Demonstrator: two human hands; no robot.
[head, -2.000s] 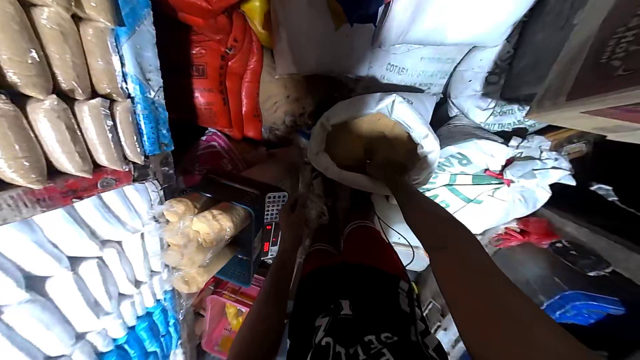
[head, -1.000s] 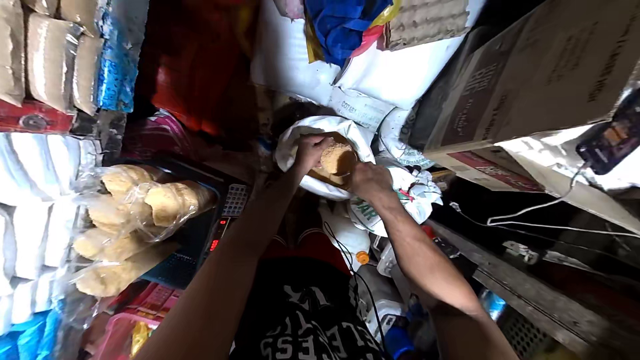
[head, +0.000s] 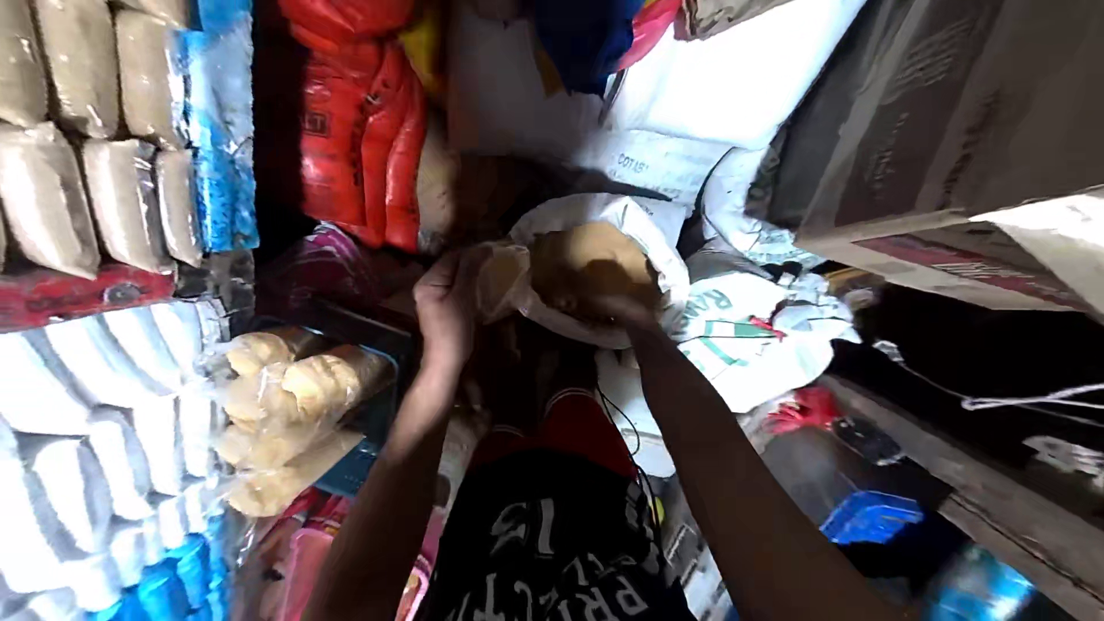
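An open white woven sack [head: 664, 233] holds a tan granular material [head: 595, 246], perhaps brown sugar. My left hand [head: 446, 297] grips a clear plastic bag [head: 502, 280] partly filled with tan material, at the sack's left rim. My right hand [head: 617, 309] is down inside the sack, blurred and shaded; whether it holds anything cannot be told. Several filled, clear plastic bags of tan material [head: 302, 405] lie at the left on a dark weighing scale [head: 366, 453], partly hidden by them.
Packed brown bags [head: 52, 198] and white bags [head: 103, 431] are stacked along the left. Red plastic bags [head: 358, 138] stand behind. A printed white sack [head: 733, 336] lies right of the open one. Cardboard boxes [head: 949, 112] jut in at upper right, above a wooden ledge [head: 975, 483].
Both hands were together at the bag over the sack one second ago. Now my left hand has the bag at the left rim and my right hand is lower inside the sack.
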